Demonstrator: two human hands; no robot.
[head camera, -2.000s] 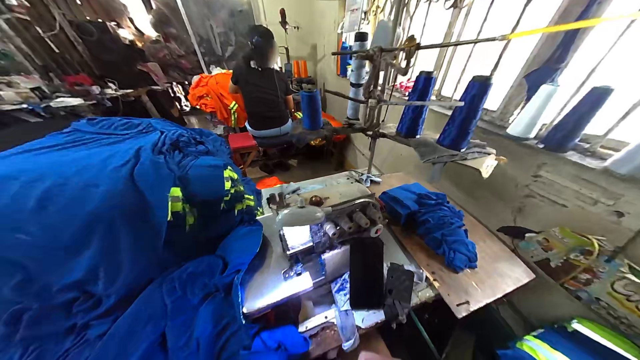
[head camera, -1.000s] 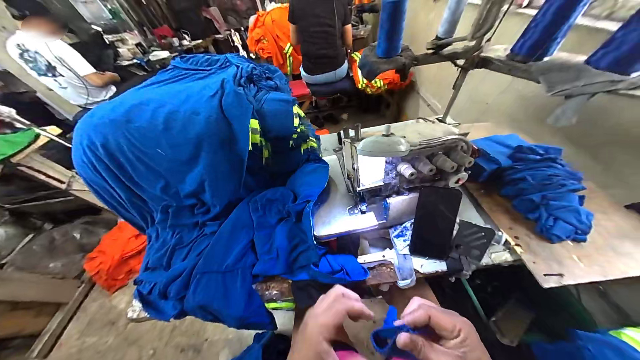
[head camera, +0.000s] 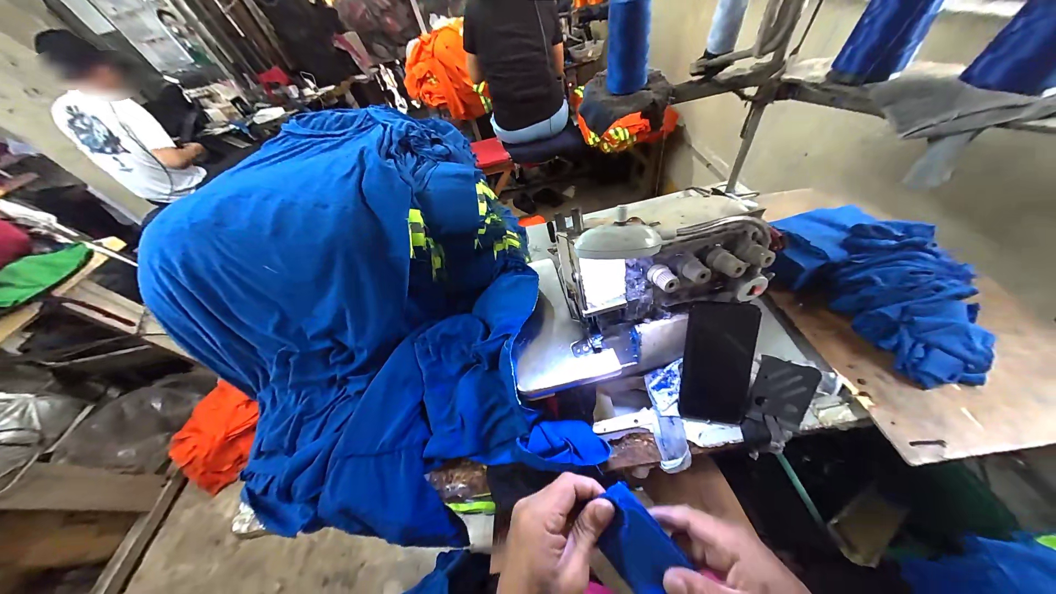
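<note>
Low in the view, my left hand (head camera: 557, 532) pinches the upper end of a small blue fabric piece (head camera: 639, 540). My right hand (head camera: 722, 553) grips the same piece from the right, near its lower edge. Beyond the hands stands an overlock sewing machine (head camera: 685, 247), its lamp lighting the needle area and the pale plate. A dark smartphone (head camera: 719, 363) leans at the machine's front right. Left of the machine lies a large heap of blue garments (head camera: 305, 272) with yellow-green checked strips, one part hanging down near my left hand.
Crumpled blue fabric (head camera: 899, 280) lies on a wooden board (head camera: 982, 412) at right. Blue thread cones (head camera: 629, 45) stand on a rack behind. An orange cloth (head camera: 216, 437) lies low at left. One person (head camera: 124, 140) stands at far left; another (head camera: 520, 82) sits ahead, facing away.
Both hands have come into fuller view since two seconds ago. Over the last second the blue piece between them has become more stretched out. The view has turned left and down.
</note>
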